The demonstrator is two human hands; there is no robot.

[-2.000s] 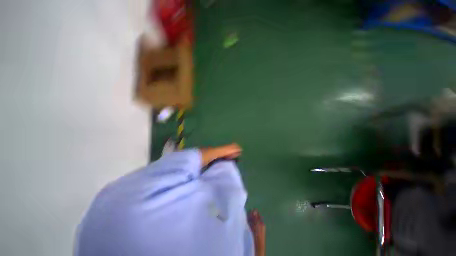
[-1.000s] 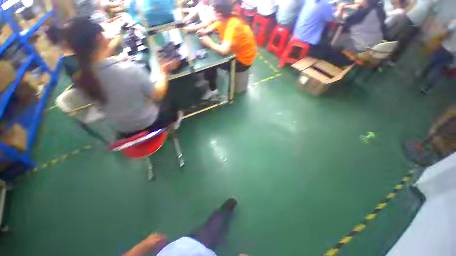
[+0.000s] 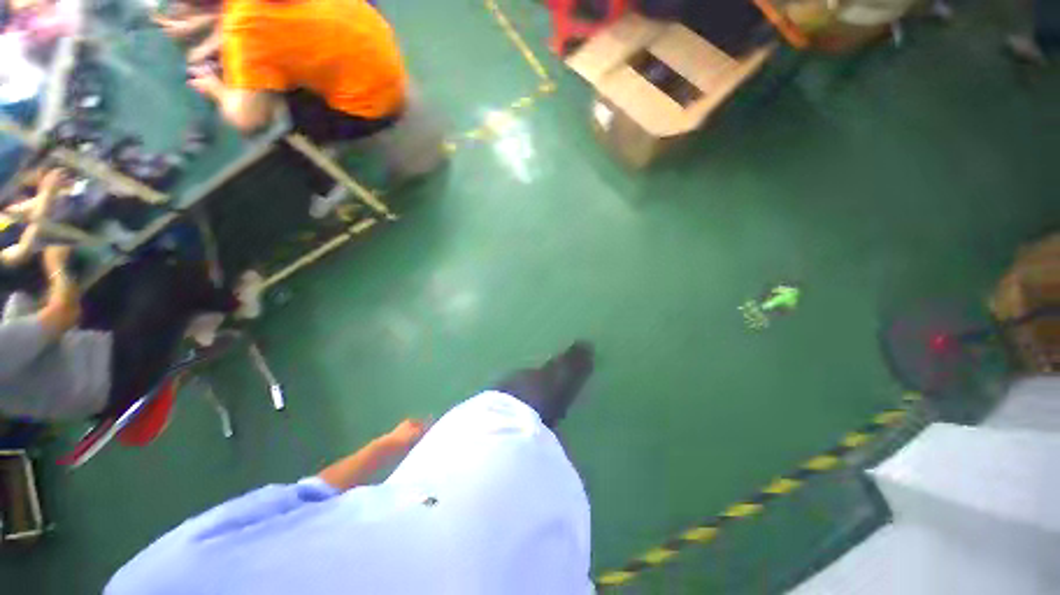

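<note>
My left hand (image 3: 398,438) shows small and blurred at the left side of my light blue garment. Its fingers are partly hidden behind the garment, and I cannot tell whether they hold anything. My right hand is not in view. No worked part is visible at my hand. My dark shoe (image 3: 564,378) is on the green floor ahead.
An open brown carton (image 3: 645,128) stands ahead beside a red stool (image 3: 581,26). A person in orange (image 3: 308,58) sits at a worktable on the left; another sits nearer on a red chair (image 3: 149,416). Floor tape (image 3: 756,508) and a white surface (image 3: 965,500) lie right.
The view has swung from the white surface to the work area. Since the last frame, the carton and orange-clad person appear nearer, and the seated person has shifted to the left edge.
</note>
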